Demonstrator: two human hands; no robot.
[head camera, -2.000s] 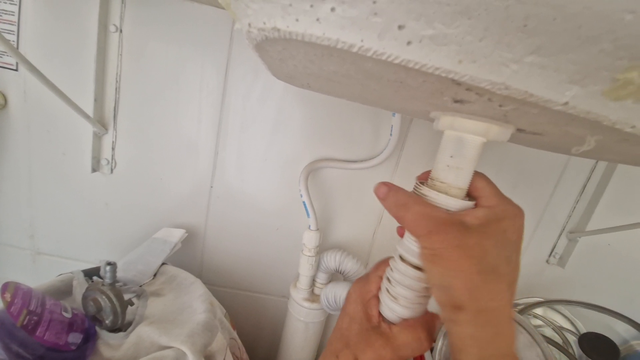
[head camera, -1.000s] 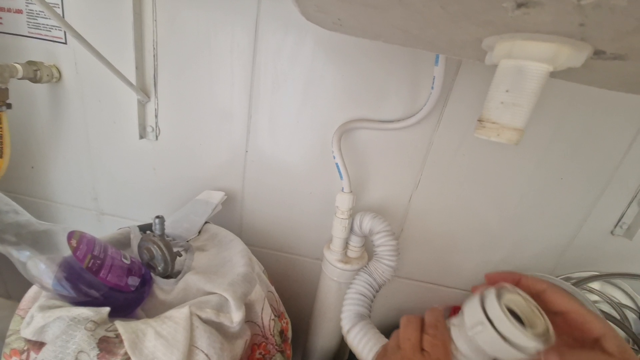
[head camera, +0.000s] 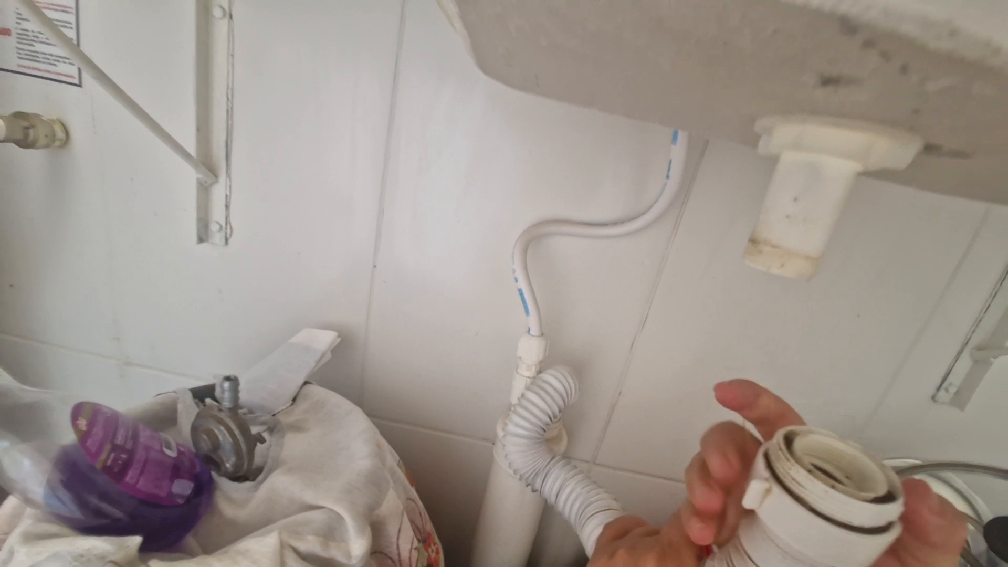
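A white corrugated drain hose (head camera: 563, 488) arches from the top of a white standpipe (head camera: 512, 504) toward my hands at the lower right. My left hand (head camera: 650, 543), partly cut off by the bottom edge, is closed around the hose. My right hand (head camera: 933, 524) is around the hose's white end fitting (head camera: 835, 492), its fingers showing on the fitting's left side; its open round mouth faces up. Above hangs the basin's white drain tailpiece (head camera: 799, 213), apart from the fitting, with its flanged nut (head camera: 839, 143) against the underside of the sink (head camera: 669, 71).
A thin white water hose (head camera: 583, 228) curves down the wall to the standpipe. At left, a cloth-covered gas cylinder (head camera: 331, 457) bears a metal regulator (head camera: 224, 437) and a purple bottle (head camera: 134, 472). Metal brackets (head camera: 213, 118) are fixed to the tiled wall; coiled hoses lie at lower right.
Two seconds ago the hose end was around the tailpiece with both hands on it; now it is off and lower right. Its mouth has since tilted upward. The view has shifted.
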